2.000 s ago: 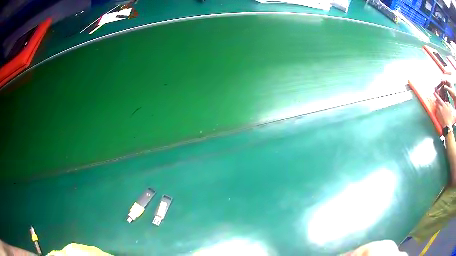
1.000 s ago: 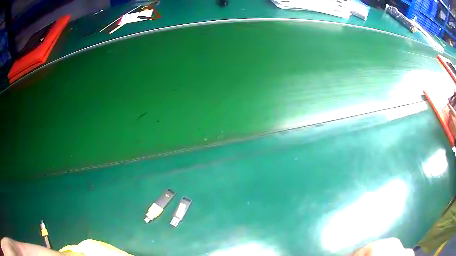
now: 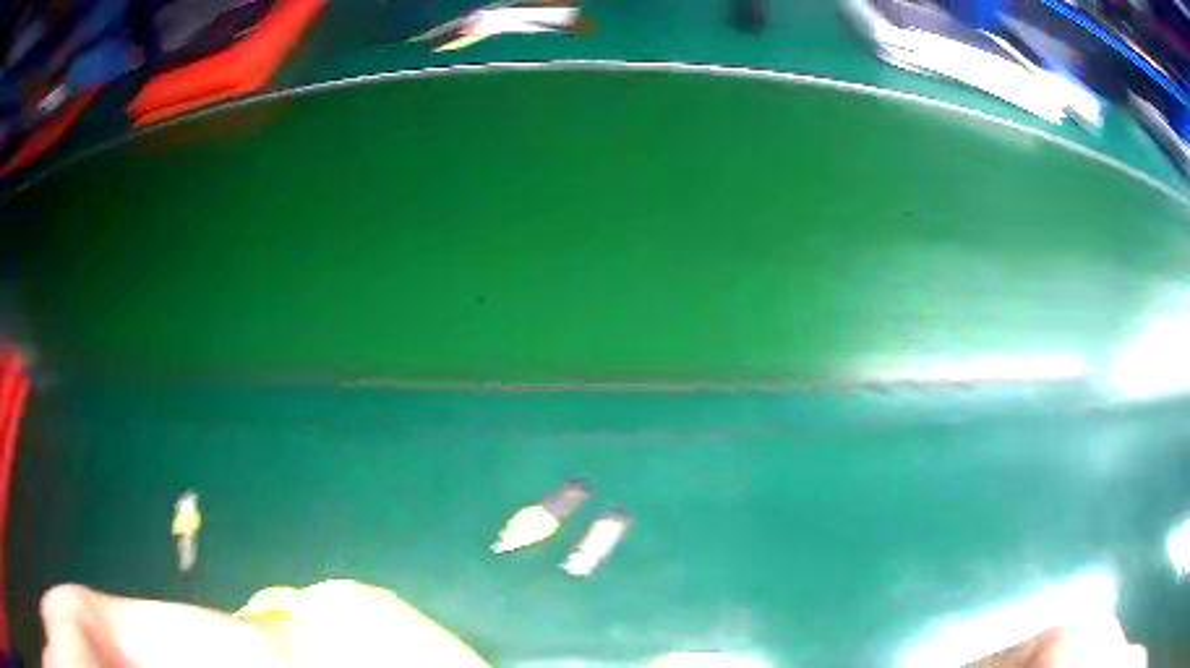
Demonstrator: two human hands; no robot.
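Observation:
Two USB sticks lie side by side on the near green bench in the head view: one with a yellowish-white end and grey body (image 3: 542, 517), and a grey-silver one (image 3: 598, 543) to its right. A third small stick with a yellow band (image 3: 187, 532) lies at the left, just beyond my left hand. My left hand (image 3: 144, 633) is at the bottom left, overexposed and cut off by the edge, with a yellow sleeve; its fingers are not clear. My right hand (image 3: 1064, 649) shows only as a pale sliver at the bottom right.
The green belt (image 3: 626, 235) runs across the middle, with a seam on its near side. Orange-red trays (image 3: 228, 65) stand at the far left; another orange edge (image 3: 11, 444) shows at the left rim. White sheets (image 3: 966, 65) and white scraps (image 3: 522, 20) lie on the far ledge.
The view has swung left, so the sticks appear further right. The orange tray at the right is out of view, and an orange edge now shows at the left.

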